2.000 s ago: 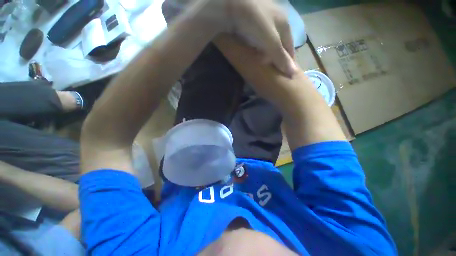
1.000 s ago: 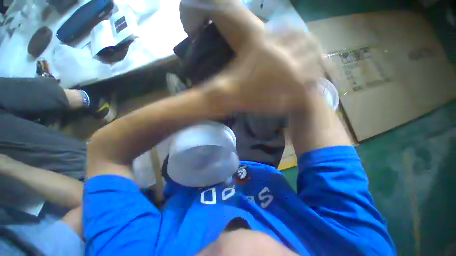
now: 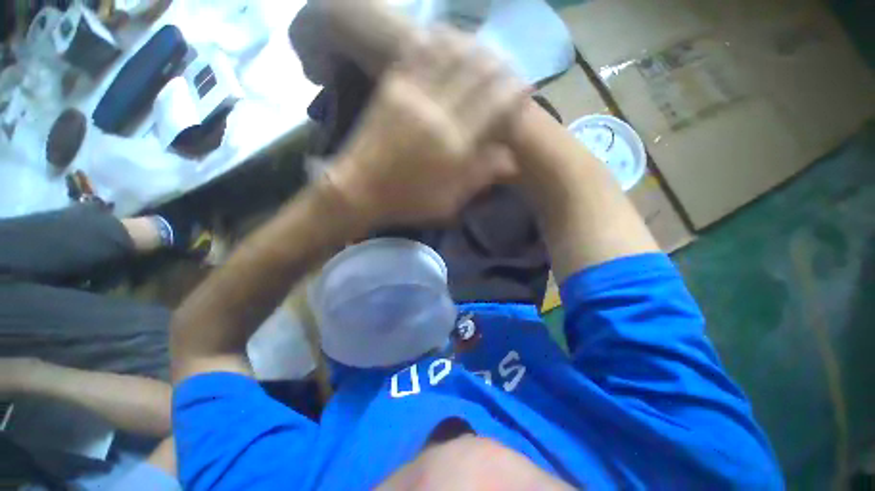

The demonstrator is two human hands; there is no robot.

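My left hand (image 3: 417,144) is blurred and wrapped around my bare right forearm, above dark trousers. I see no tool in it. My right arm (image 3: 576,197) is bent, and its far part runs to the top edge; my right hand cannot be made out there. A round translucent white tub (image 3: 384,302) rests on my lap against my blue shirt, below my left forearm.
A white-covered table (image 3: 259,91) at upper left holds a dark blue case (image 3: 141,79), a brown disc (image 3: 66,138) and a white box. A white round tub (image 3: 606,149) stands by flattened cardboard (image 3: 729,105). A neighbour's arm (image 3: 86,391) is at left.
My left hand has moved from the right side of my right arm leftward along it. The view has shifted slightly, and the white round tub at right shows more fully. The lap tub stays put.
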